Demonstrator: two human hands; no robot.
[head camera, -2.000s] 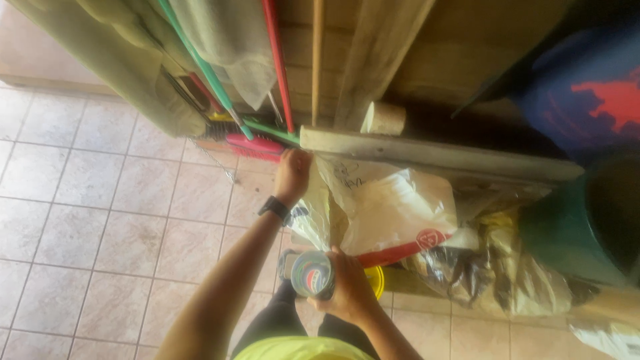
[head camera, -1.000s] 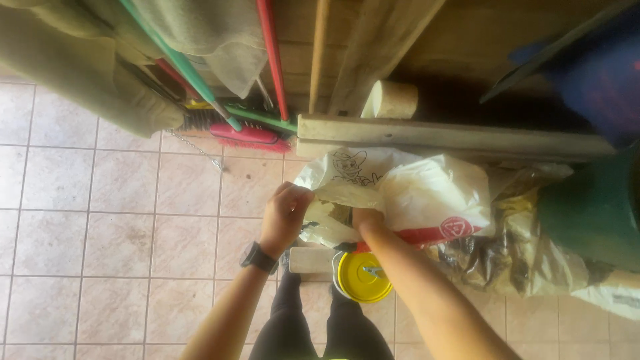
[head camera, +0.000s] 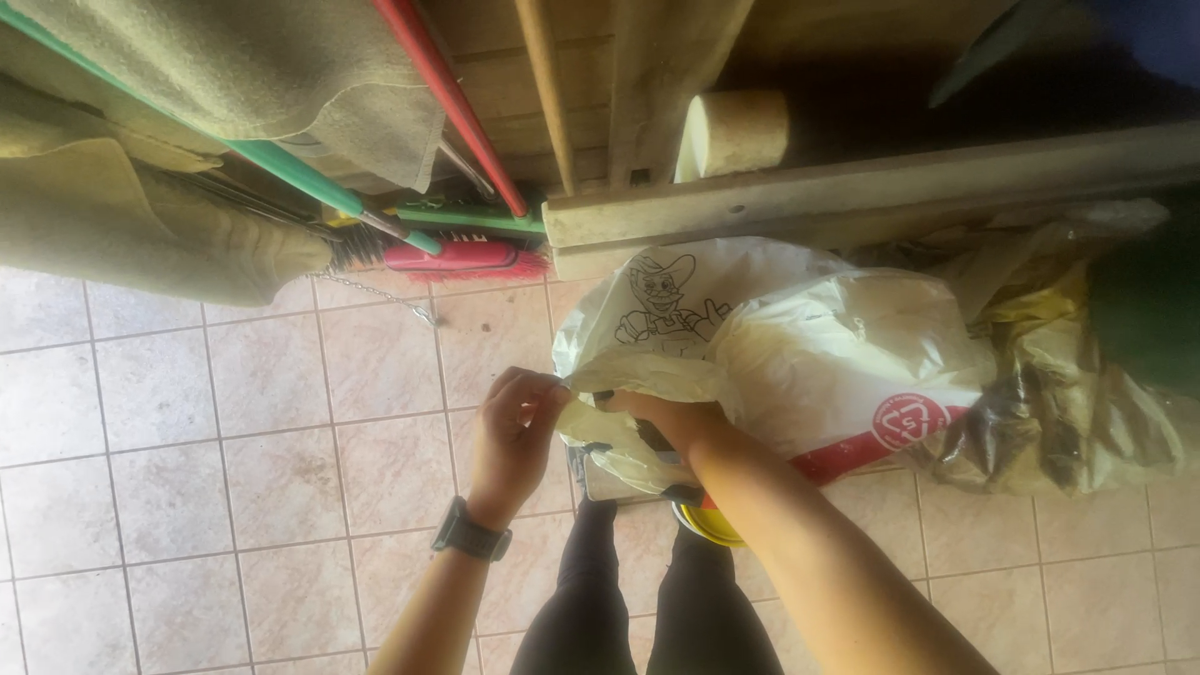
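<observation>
A white plastic bag (head camera: 656, 281) with a line drawing of a figure in a hat is open in front of me. My left hand (head camera: 520, 412) pinches the left edge of its mouth between thumb and fingers; a dark watch is on that wrist. My right hand (head camera: 633, 403) reaches into the mouth, its fingers hidden inside, so what it holds cannot be seen. Beside the opening, a bulging white plastic bag part (head camera: 844, 347) has a red band and a recycling mark. A yellow lid (head camera: 714, 525) shows partly beneath my right forearm.
A red broom head (head camera: 459, 257) and green and red poles stand at the upper left, near hanging cloths (head camera: 253, 66). A wooden beam (head camera: 844, 187) runs behind the bag, with a pale cylinder (head camera: 736, 133) above it. Crumpled clear plastic bags (head camera: 1059, 394) lie at right, on a tiled floor.
Two seconds ago my right hand held a round container near the bag; now that hand is inside the bag and the container is not visible. The left hand stays at the bag's edge.
</observation>
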